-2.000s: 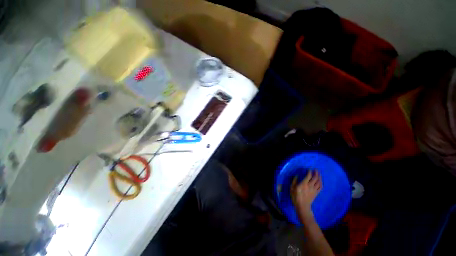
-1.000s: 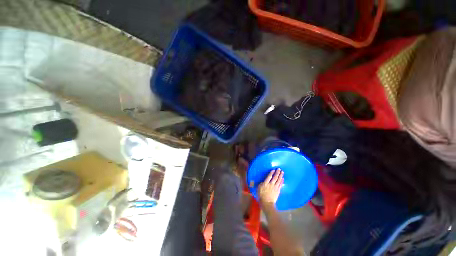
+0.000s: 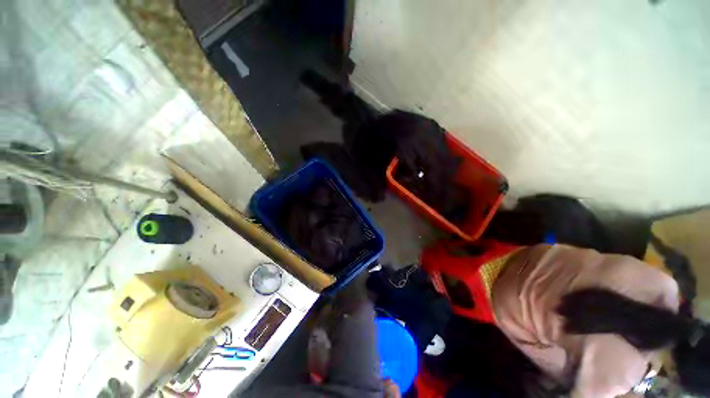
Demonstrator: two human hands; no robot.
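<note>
The round bright blue lid stands low in the centre, partly hidden by my leg. A small part of my right hand shows at its lower edge, cut off by the bottom of the picture; its fingers cannot be made out. My left hand is not in view. The blue crate holds dark cloth and stands beside the machine table. Black cloth lies on the floor next to the lid.
The white machine table is at left, with the yellow machine part, a dark spool and blue snips. An orange crate holds dark cloth. A person in pink sits at right on a red seat.
The view has swung, showing more wall and floor. The lid and my right hand now sit lower, with the hand mostly cut off; before, its spread fingers lay on the lid.
</note>
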